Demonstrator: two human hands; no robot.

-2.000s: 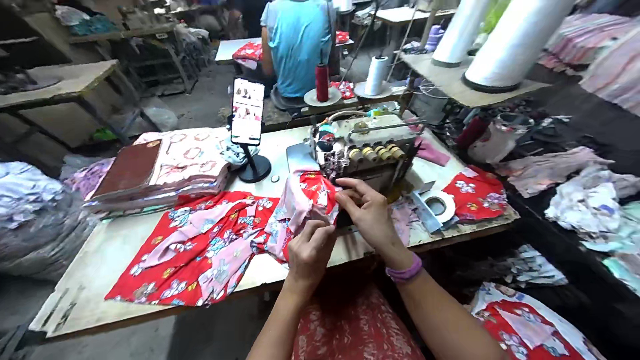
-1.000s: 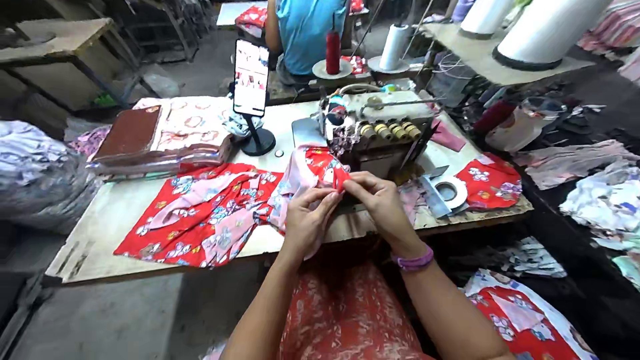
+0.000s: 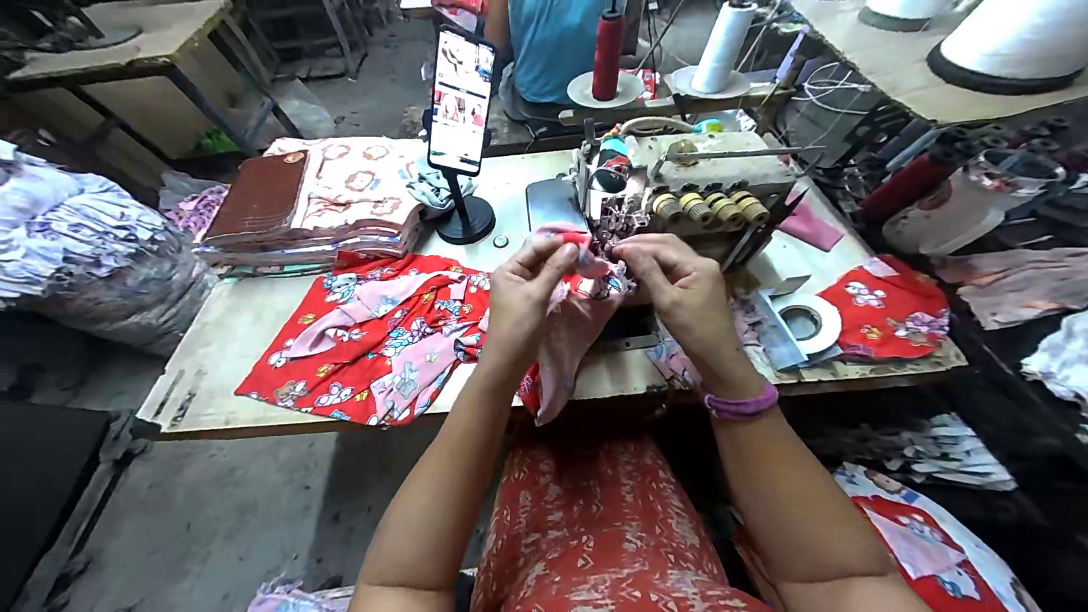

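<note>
Both hands are raised just in front of an overlock sewing machine (image 3: 714, 187). My left hand (image 3: 531, 293) pinches the edge of a pink and red printed fabric piece (image 3: 578, 331) between thumb and fingers. My right hand (image 3: 680, 289), with a purple band at its wrist, closes its fingertips on the same piece near the machine's needle area. The piece hangs down between the hands over the table's front edge. To the left, red floral fabric with pink parts (image 3: 382, 331) lies crumpled on the sewing table (image 3: 212, 374).
A folded fabric stack (image 3: 340, 195) and a phone on a stand (image 3: 459, 102) are at the back left. A tape roll (image 3: 807, 323) and red fabric (image 3: 888, 306) lie right of the machine. Thread cones (image 3: 608, 55) stand behind; a person (image 3: 544, 51) sits beyond.
The fabric between my hands has been lifted and turned, so more of its pink side shows hanging down. The hands are now a little farther apart.
</note>
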